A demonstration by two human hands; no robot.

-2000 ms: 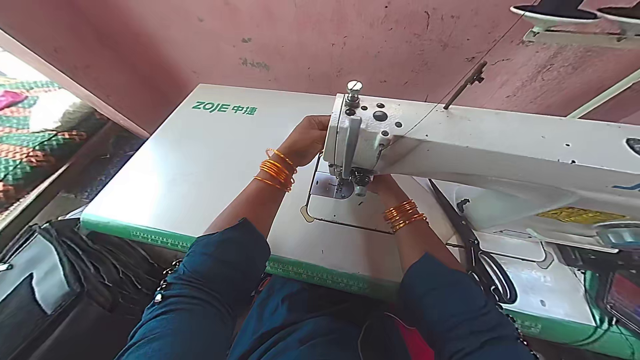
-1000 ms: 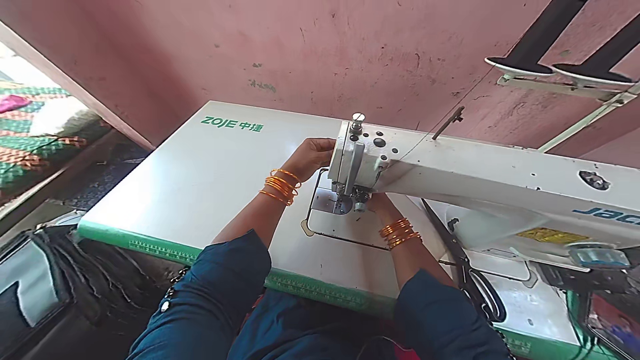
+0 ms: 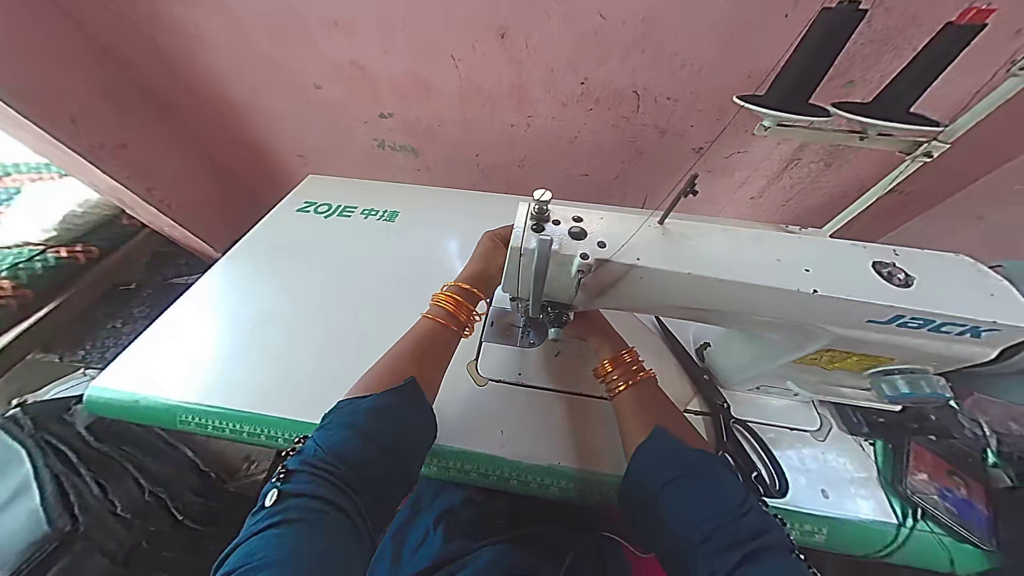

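A white Jack sewing machine (image 3: 720, 272) stands on a white table (image 3: 320, 320) with a green front edge. My left hand (image 3: 494, 252) reaches behind the left end of the machine head, its fingers hidden. Under the arm, beside the presser foot and needle area (image 3: 532, 324), is my right hand (image 3: 582, 326); the machine covers most of its fingers. Whether either hand holds anything cannot be seen. Orange bangles circle both wrists. Black-handled scissors (image 3: 732, 424) lie right of my right forearm, under the machine arm.
Two cones of black thread (image 3: 816, 60) stand on a holder (image 3: 848, 138) at the upper right. A phone (image 3: 948, 492) lies at the table's right end. Dark fabric (image 3: 104, 480) is heaped at the lower left. A pink wall (image 3: 480, 96) rises behind the table.
The view has shifted, showing more of the thread cones. Both hands stay around the machine head, with no plain change in what they do.
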